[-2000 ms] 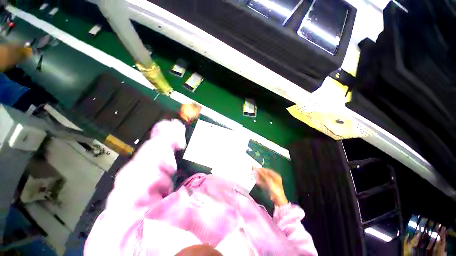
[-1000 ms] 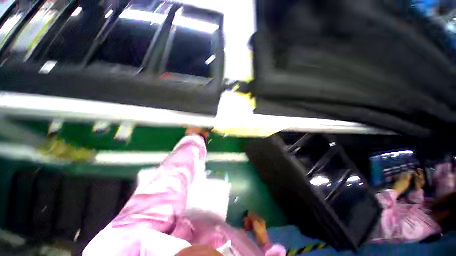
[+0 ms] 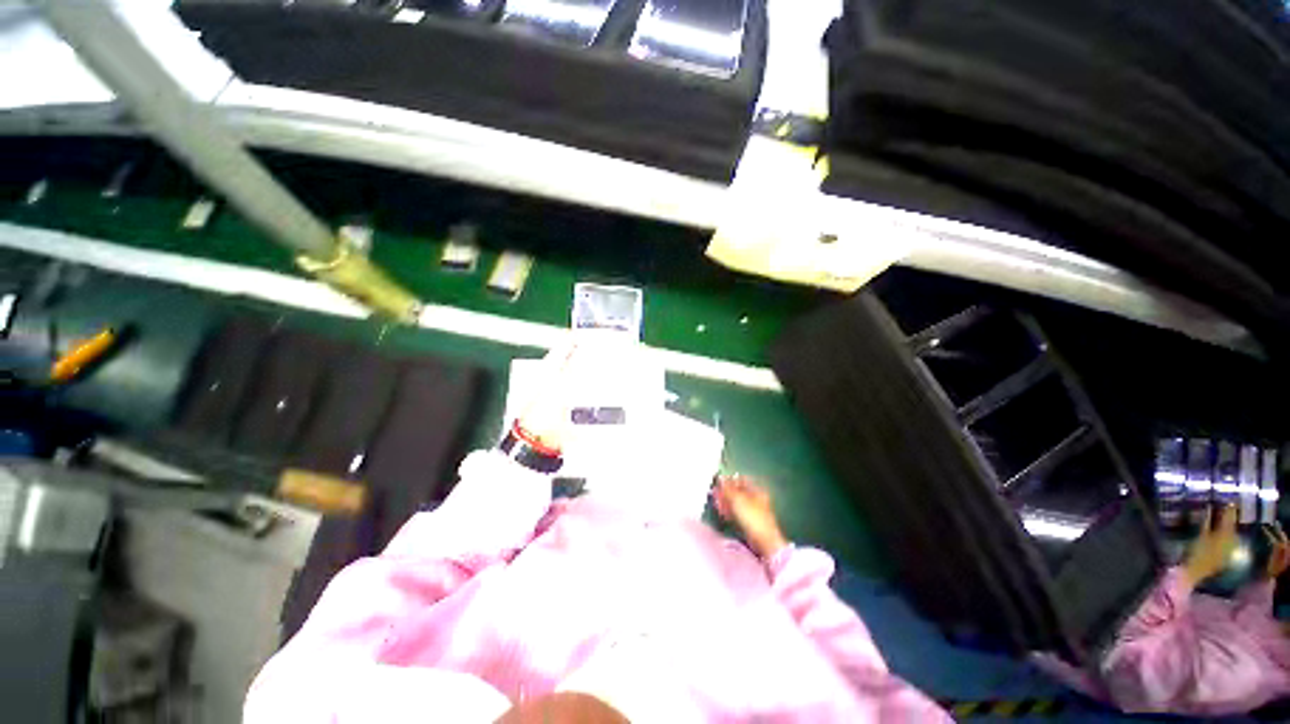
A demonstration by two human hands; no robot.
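Note:
My left hand, washed out by glare, reaches over the white sheets, with a red and dark band at its wrist. A small silver-grey rectangular module shows at its fingertips, over the belt's white rail, and looks held there. A small dark patch shows on the white area below it. My right hand is at the sheets' right edge, its fingers loosely bent and blurred. I cannot tell whether it holds anything.
Small pale modules lie on the green belt. A tilted stack of black trays stands right; more trays are on the shelf above. Dark trays and an orange-handled tool are left. Another person's hand is far right.
The view has swung back to the left. My left hand has come back from over the belt towards the sheets, and the silver module now shows at its fingers. My right hand remains by the sheets.

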